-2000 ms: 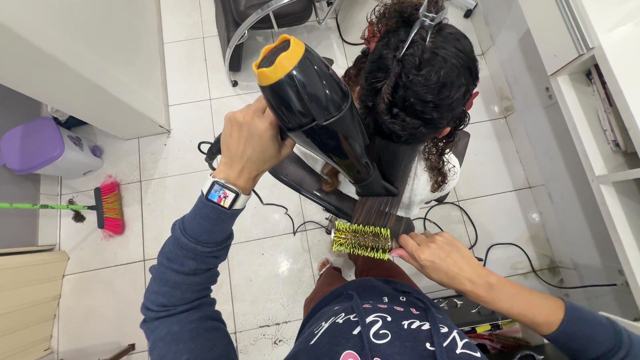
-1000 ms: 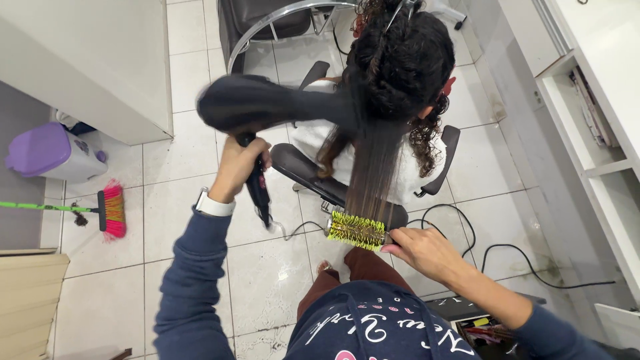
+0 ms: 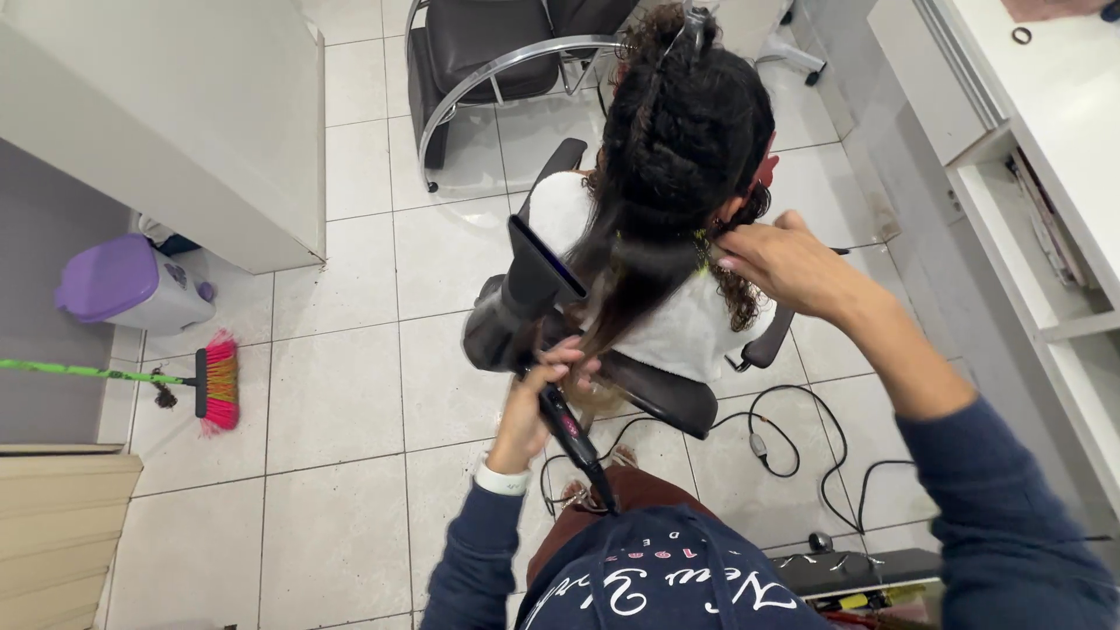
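A seated person's dark hair (image 3: 687, 131) is pinned up with a metal clip (image 3: 696, 31), and a straightened section hangs down the back over a white towel (image 3: 674, 337). My left hand (image 3: 538, 398) holds the black hair dryer (image 3: 507, 324) by its handle, its flat nozzle pointing up; the fingers also touch the ends of the hanging section. Near the nape, my right hand (image 3: 779, 262) is closed at the round brush (image 3: 703, 249). Only some yellow-green bristles show, as hair and fingers hide the rest of the brush.
Black cables (image 3: 831, 437) loop over the tiled floor. A reclining salon chair (image 3: 490, 52) stands beyond the person. White shelves (image 3: 1059, 236) line the right side. A broom (image 3: 219, 382) and a purple-lidded bin (image 3: 109, 278) are at left; a tool tray (image 3: 857, 573) is at lower right.
The brush and my right hand have moved from the hair's ends up to the nape. The dryer has come down beside the hair, where its nozzle earlier pointed at the stretched section.
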